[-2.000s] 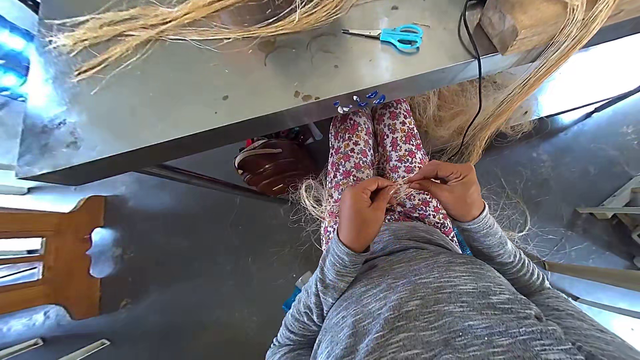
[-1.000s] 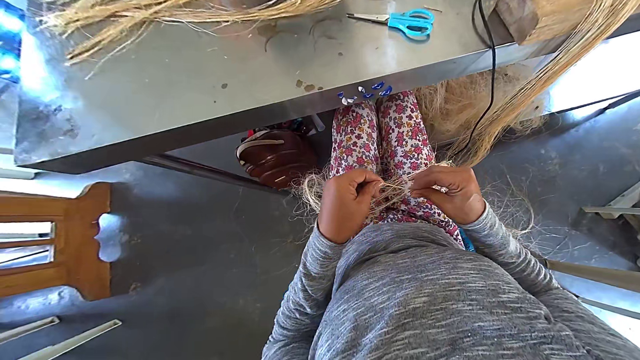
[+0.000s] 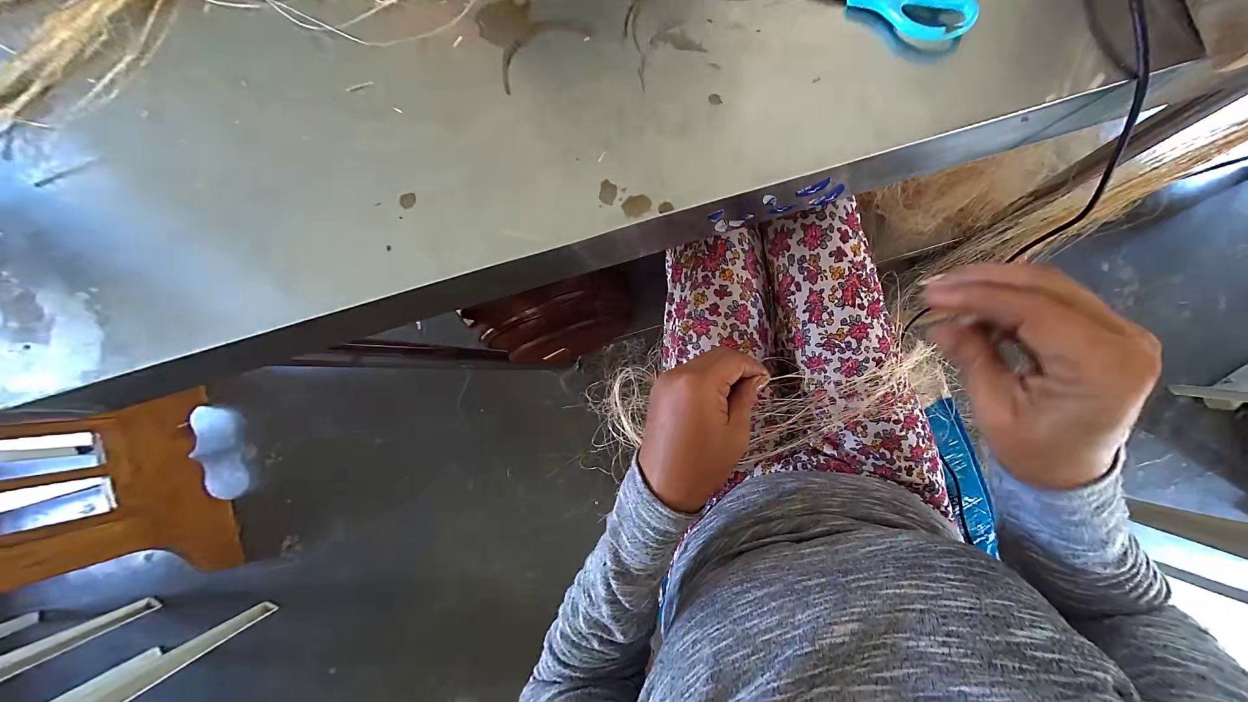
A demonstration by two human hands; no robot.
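Thin pale plant fibres (image 3: pixel 829 409) lie tangled across my lap, over the floral trousers (image 3: pixel 814 292). My left hand (image 3: pixel 697 424) is closed on some of these strands at the left side of the lap, thumb against the curled fingers. At the right, my right hand (image 3: pixel 1048 370) is raised above the lap, slightly blurred, with thumb and fingertips close together near the right end of the strands. Whether a fibre is pinched between those fingertips cannot be made out.
A metal table (image 3: pixel 468 185) spans the top, with light blue-handled scissors (image 3: pixel 921 18), cut at the frame edge, and loose fibres (image 3: pixel 73 58) on it. A black cable (image 3: pixel 1121 146) hangs over its right edge beside long fibre bundles. A wooden chair (image 3: pixel 185 487) stands at the left.
My right hand has moved right and away from my left hand, which keeps its hold on the fibres. Earlier both hands were close together over the lap.
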